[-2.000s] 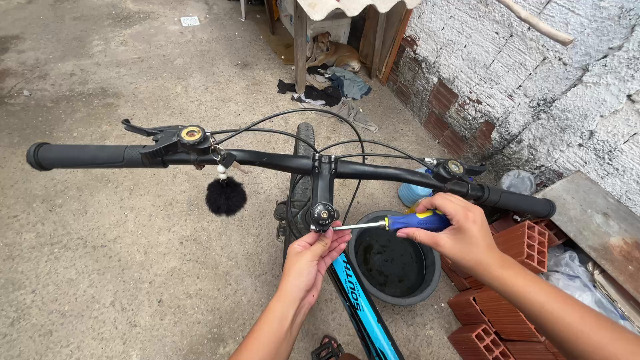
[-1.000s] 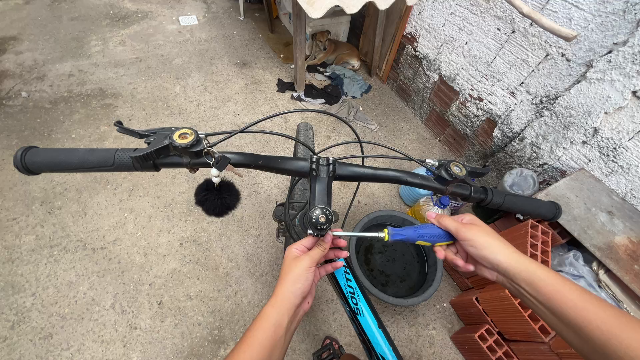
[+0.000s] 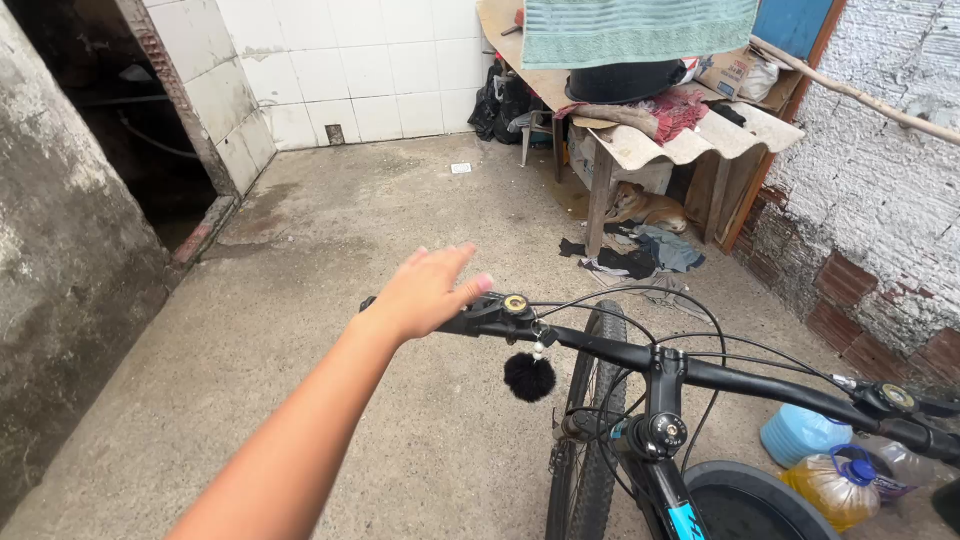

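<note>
My left hand (image 3: 426,291) is over the left grip end of the bicycle handlebar (image 3: 600,348), its fingers apart and thumb out; whether it touches the grip is hard to tell. A brake and shifter clamp with a yellow-ringed disc (image 3: 514,304) sits just right of the hand. From the bar hangs a black pompom keychain (image 3: 529,377). The stem (image 3: 666,390) with its round top cap (image 3: 667,430) joins the bar to the black and blue frame (image 3: 679,506). My right hand is out of view, and so is the screwdriver.
A dark water-filled tub (image 3: 757,480) stands right of the bicycle, beside a jug of yellow liquid (image 3: 832,484) and a container of blue liquid (image 3: 802,431). A dog (image 3: 646,208) lies under a table near cloths (image 3: 645,251). A rough wall (image 3: 885,225) rises at the right.
My left hand has gone from below the stem to the left grip. My right hand and the blue screwdriver, seen at the stem before, have left the view. The view has swung up and left.
</note>
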